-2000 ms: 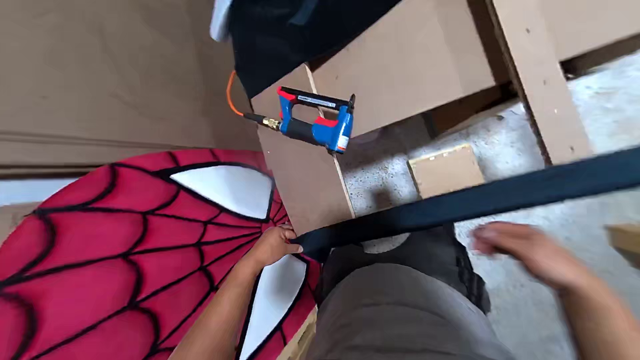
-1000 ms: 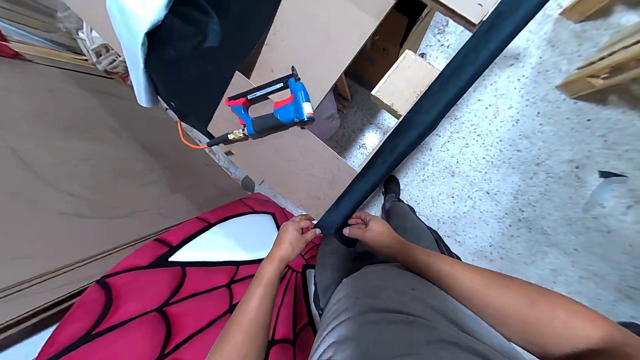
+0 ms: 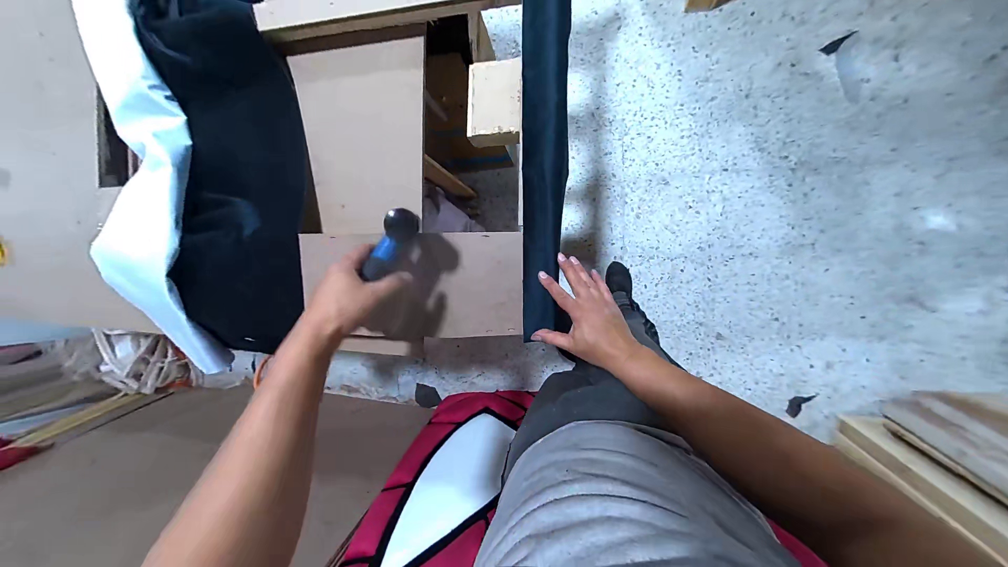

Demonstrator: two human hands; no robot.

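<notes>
My left hand (image 3: 354,291) is closed around a blue pneumatic stapler (image 3: 386,256), seen blurred and nearly end-on above a brown board (image 3: 480,291). A long strip of black fabric-like material (image 3: 545,157) runs along the board's right edge, from the top of the view down to the board's near corner. My right hand (image 3: 587,315) lies spread at the strip's near end, its thumb and fingertips on or just over the strip. Nothing shows gripped in it. Behind my legs lies a red padded panel (image 3: 512,405) with black web lines and a white eye shape.
Black sheet material with a white underside (image 3: 244,197) drapes over the frame at the left. A pale block (image 3: 494,102) sits beside the strip. Stacked wood (image 3: 929,457) lies at the lower right, and dark scraps (image 3: 799,405) are on the speckled floor.
My left hand has left the strip's end and taken hold of the stapler, which lay on the board before. My right hand has opened out over the strip. The view has turned.
</notes>
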